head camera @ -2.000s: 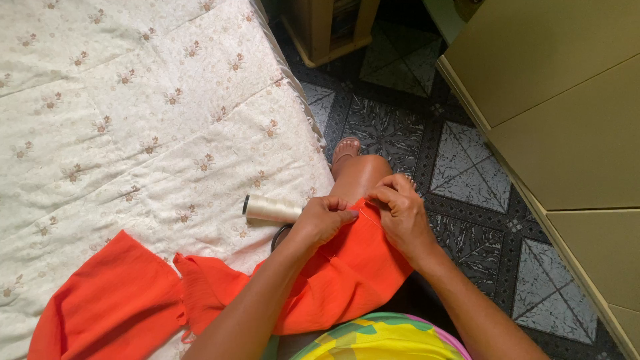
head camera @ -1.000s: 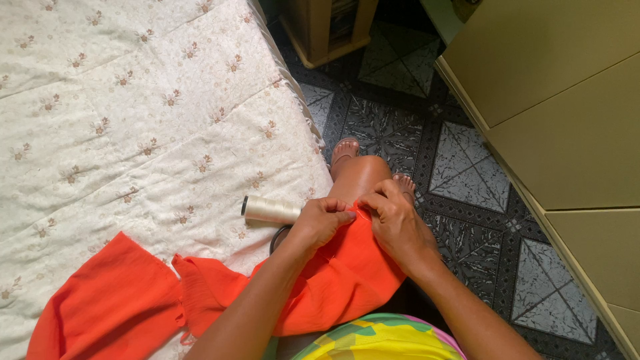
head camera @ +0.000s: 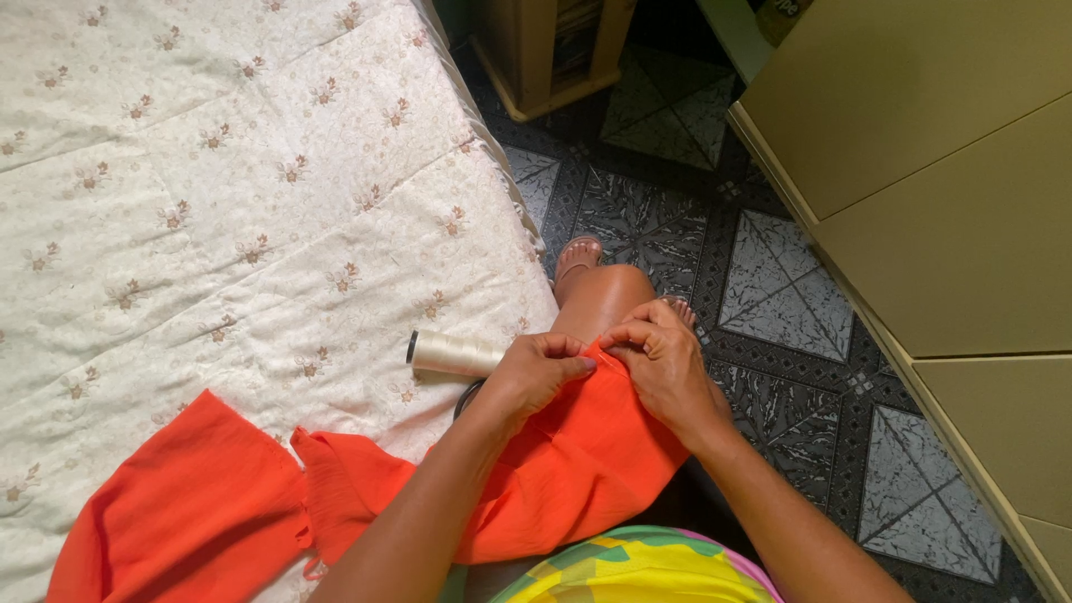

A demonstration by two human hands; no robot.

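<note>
Orange-red fabric (head camera: 578,469) lies across my lap and runs left onto the bed. My left hand (head camera: 536,373) pinches its upper edge between thumb and forefinger. Close by on the right, my right hand (head camera: 662,360) pinches the same edge, fingers bent. A light line like thread shows on the fabric between them; whether a needle is there I cannot tell. A cone of cream thread (head camera: 452,353) lies on its side on the bed, its right end hidden behind my left hand. Part of a dark round object (head camera: 466,400) shows beside my left wrist.
A bed with a floral white cover (head camera: 276,209) fills the left. Patterned dark tiles (head camera: 645,209) make the floor. A beige drawer unit (head camera: 946,226) stands at the right, and a wooden cabinet (head camera: 536,59) at the top. My knee and sandalled feet show beyond the fabric.
My right hand has shifted slightly at the fabric edge, its fingers changing their bend. My left hand keeps its pinch in about the same place. The thread cone has not moved.
</note>
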